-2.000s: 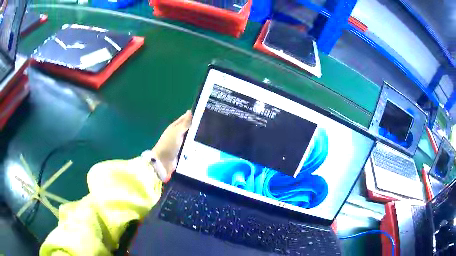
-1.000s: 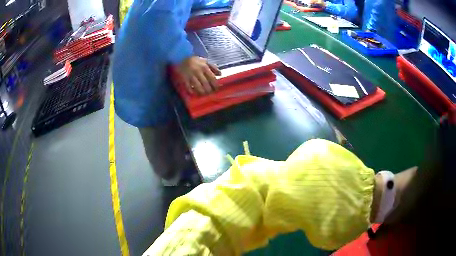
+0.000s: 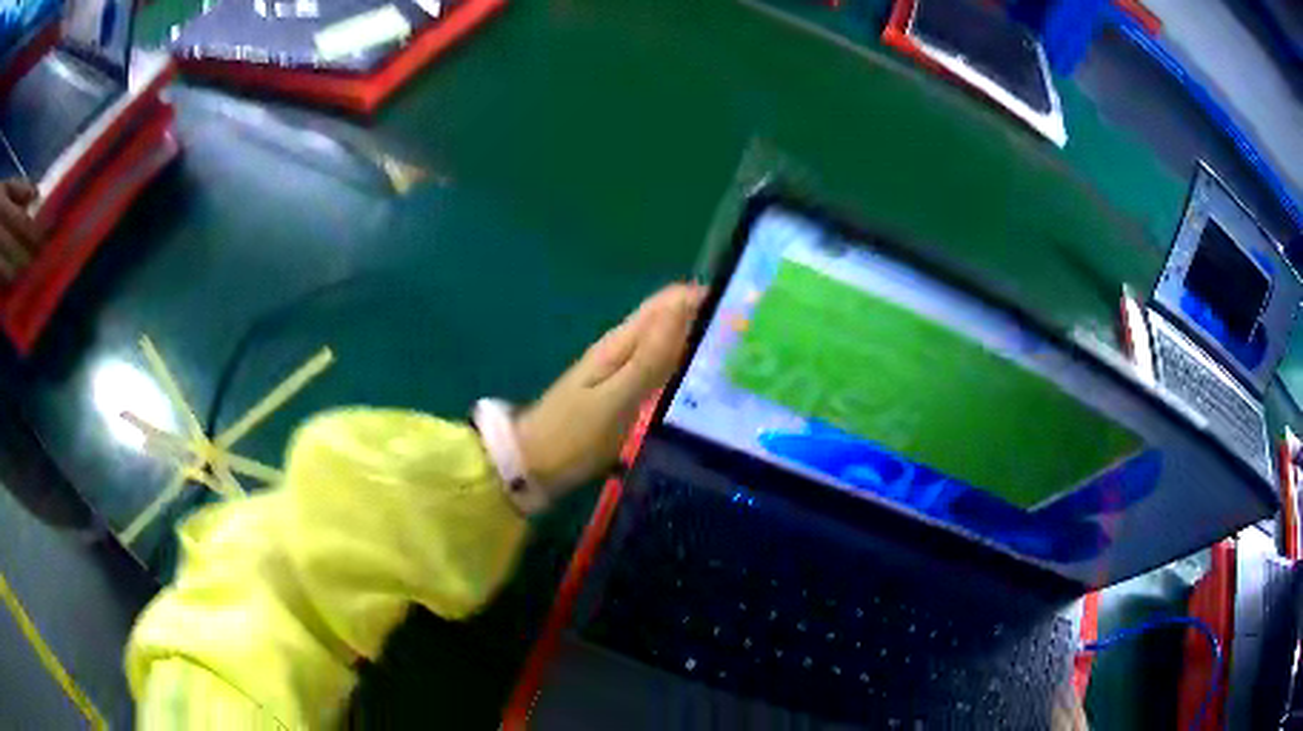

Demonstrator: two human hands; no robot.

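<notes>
An open dark laptop with a black keyboard [image 3: 829, 600] lies on a red foam tray [image 3: 560, 617]. Its screen [image 3: 700, 414] shows a green pass window [image 3: 929, 379] with large blurred letters over blue swirl wallpaper. My left hand [image 3: 615, 379], bare with a white wristband and yellow sleeve, holds the left edge of the screen; its fingertips are partly hidden there. A small piece of my right hand [image 3: 1069, 711] shows at the laptop's lower right corner, cut off by the bottom edge. A blue network cable [image 3: 1193, 623] runs from the laptop's right side.
Crossed yellow tape [image 3: 210, 454] and a thin black cable lie on the green bench at left. A closed laptop [image 3: 272, 46] on a red tray lies at the upper left. Another person's hand [image 3: 17, 229] is at the far left edge beside stacked red trays. Open laptops stand at right.
The command window on the laptop screen is replaced by the green window. The view swung left to another worker, then back. The screen appears tilted differently.
</notes>
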